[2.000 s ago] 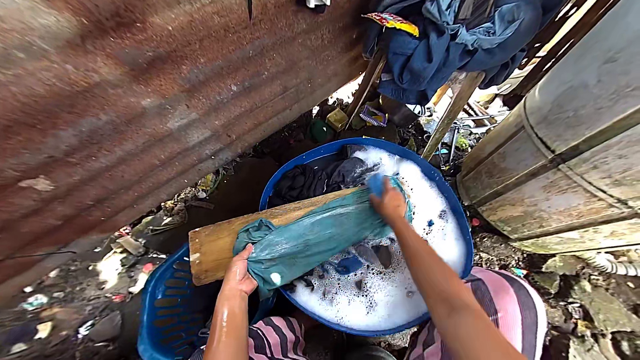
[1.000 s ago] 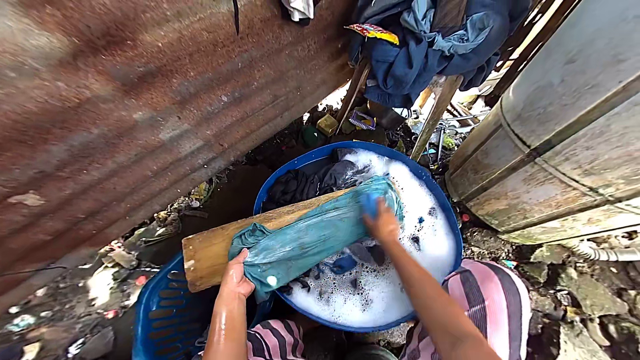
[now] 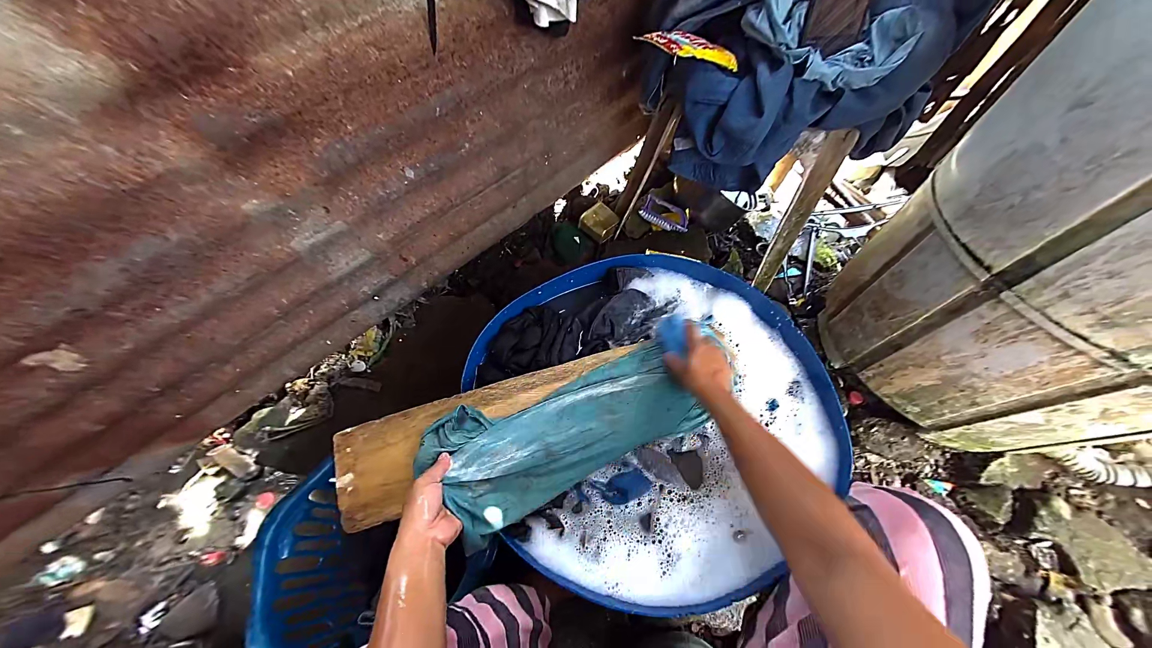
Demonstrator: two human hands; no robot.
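A wooden board [image 3: 378,454] lies slanted across the rim of a round blue tub [image 3: 841,432]. Wet teal cloth [image 3: 567,432] is spread over the board, with pale streaks of suds on it. My left hand [image 3: 430,513] grips the cloth's near left edge beside the board. At the board's far right end, my right hand [image 3: 704,364] holds a blurred blue object [image 3: 671,335], perhaps a brush, against the cloth. White foam [image 3: 684,549] fills much of the tub, and dark clothes [image 3: 558,333] lie soaking at its back left.
A blue plastic basket [image 3: 301,558] stands at the lower left. Rusty corrugated metal sheeting [image 3: 270,207] runs along the left. Dark blue clothes [image 3: 765,108] are heaped on a wooden support behind the tub. On the right is a large grey container [image 3: 1008,261]; litter and stones cover the ground.
The right hand remains near the board's far end, with small shifts of the blue object over the cloth. My left hand stays on the cloth's left edge.
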